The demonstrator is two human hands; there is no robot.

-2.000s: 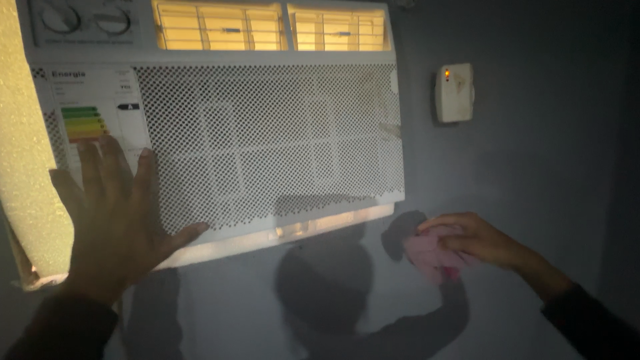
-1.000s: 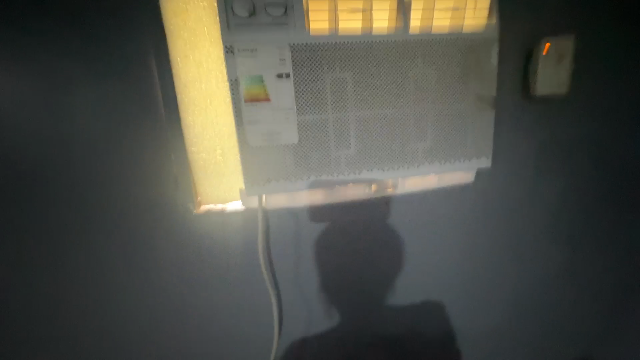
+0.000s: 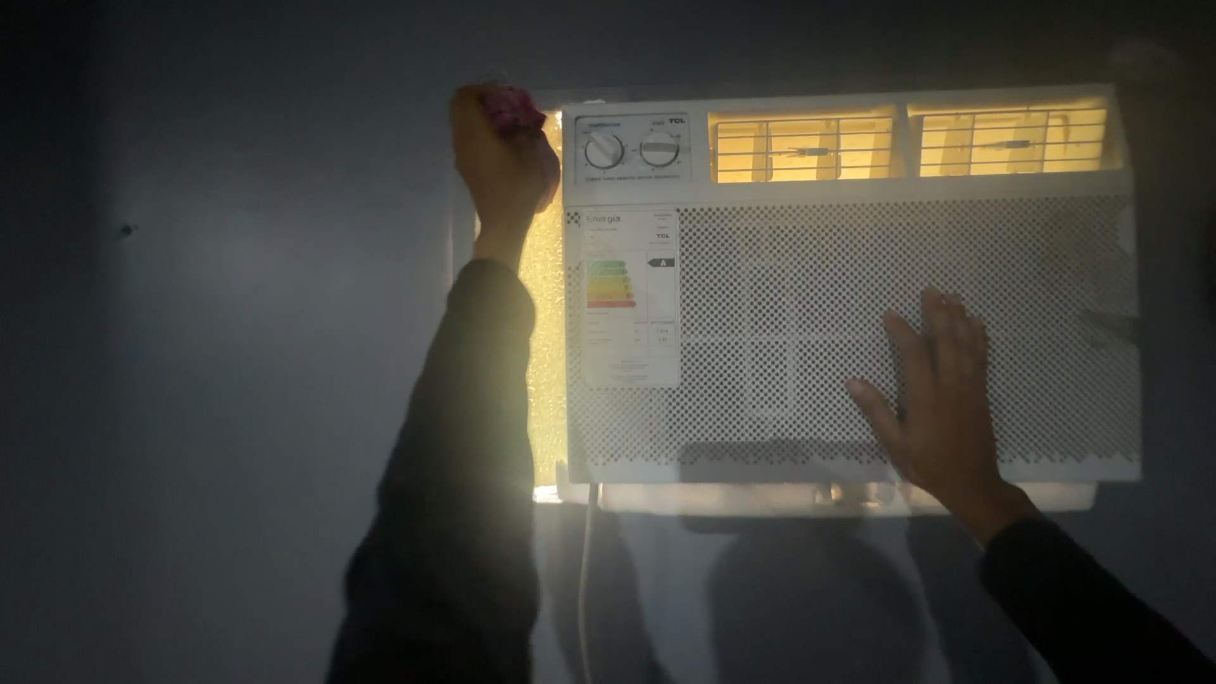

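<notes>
A white TCL window air conditioner (image 3: 855,332) sits in the wall, with two control knobs, lit louvres and a perforated front panel. My left hand (image 3: 503,157) is raised at the unit's upper left corner, closed on a pink cloth (image 3: 513,107). It is beside the yellow-lit foam strip (image 3: 546,351) between the unit and the wall opening. Against the perforated panel, on its right half, my right hand (image 3: 940,399) lies flat with fingers apart and holds nothing. An energy label (image 3: 630,299) is stuck on the panel's left side.
A white power cord (image 3: 586,579) hangs from the unit's lower left. Grey wall (image 3: 285,380) surrounds the unit, with a small dark hole or mark (image 3: 127,231) at left. Shadows fall on the wall below.
The pink cloth, in my right hand two seconds ago, is now in my left. My left hand has left the label area; my right now rests on the panel. Both hands were out of view one second ago.
</notes>
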